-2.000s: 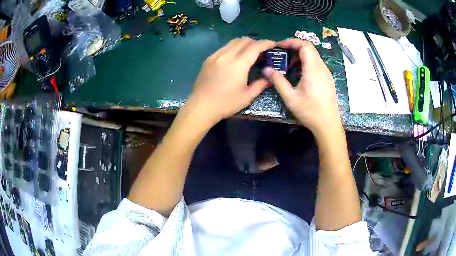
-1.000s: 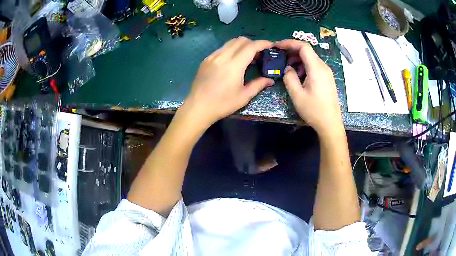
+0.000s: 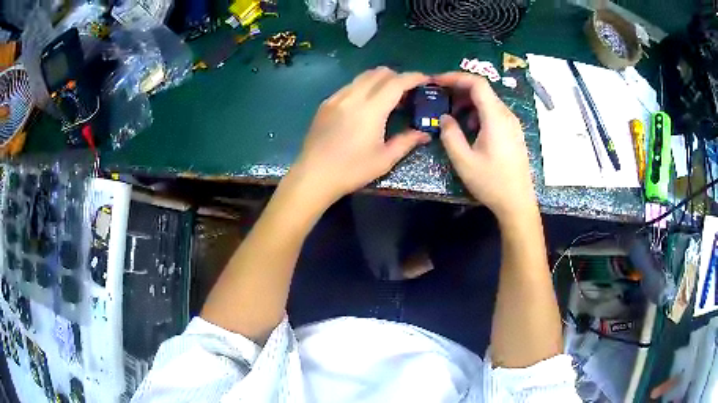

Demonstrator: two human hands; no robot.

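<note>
A small black smartwatch without a strap [image 3: 431, 105] is held between both hands over the front part of the green bench. Its screen faces up, dark blue, with small white text near the top and a white and a yellow block near the bottom. My left hand [image 3: 358, 130] grips its left side, with the thumb at the lower left corner. My right hand [image 3: 490, 138] is curled around its right side, with the thumb at the lower right of the screen by the yellow block. The fingers hide the watch's side edges.
White paper [image 3: 579, 126] with tweezers and a dark pen-like tool lies right, beside a yellow-orange marker [image 3: 638, 149] and green-handled tool [image 3: 658, 157]. A black multimeter [image 3: 63, 61] and plastic bags are left. A black spiral grille [image 3: 466, 14] and dropper bottle [image 3: 361, 24] are behind.
The screen has gone from rows of white text to dark blue with white and yellow blocks. The right thumb has moved off the screen's lower left to its lower right edge.
</note>
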